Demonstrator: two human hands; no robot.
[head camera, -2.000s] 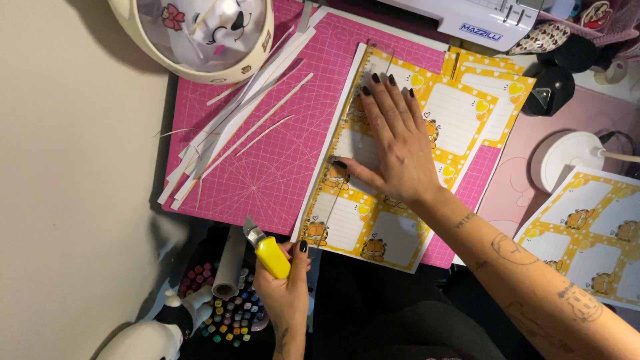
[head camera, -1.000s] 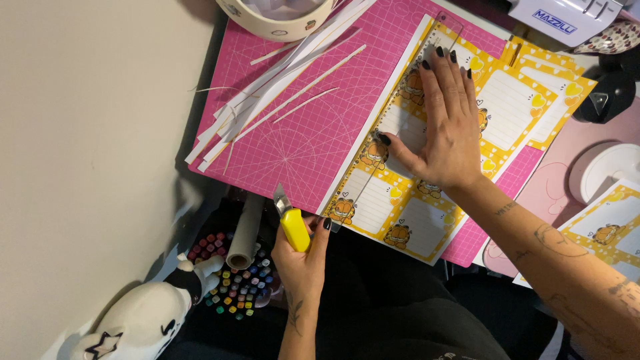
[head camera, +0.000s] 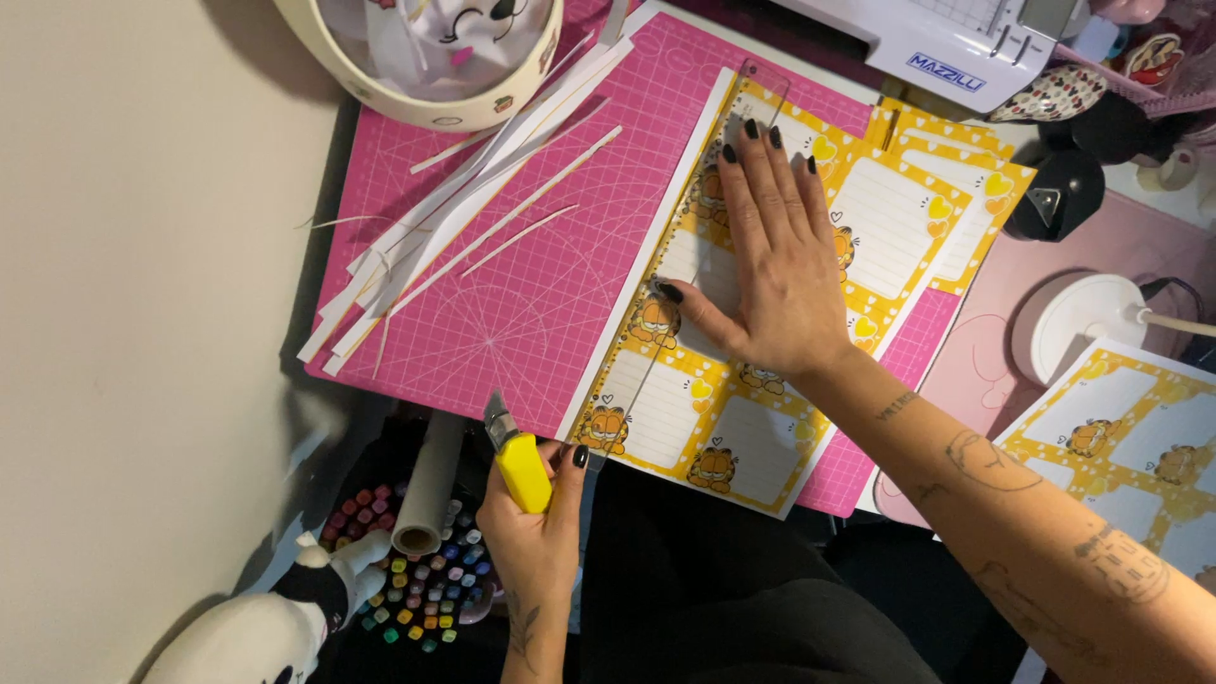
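My left hand grips a yellow utility knife, its metal tip pointing up and left over the front edge of the pink cutting mat. Its thumb is beside the lower end of a clear ruler. My right hand lies flat, palm down and fingers apart, on the ruler and a printed sheet. The sheet has yellow borders, lined white panels and orange cartoon cats. The ruler runs along its left side, where a white margin shows. The right palm hides part of both.
Long paper offcuts lie left on the mat, near a cream bowl. More printed sheets and a white machine are at upper right. A grey tube and many markers sit below the mat's front edge.
The camera view has shifted and turned a little. Both hands keep the same hold, on the knife and on the ruler, with no plain move against the mat.
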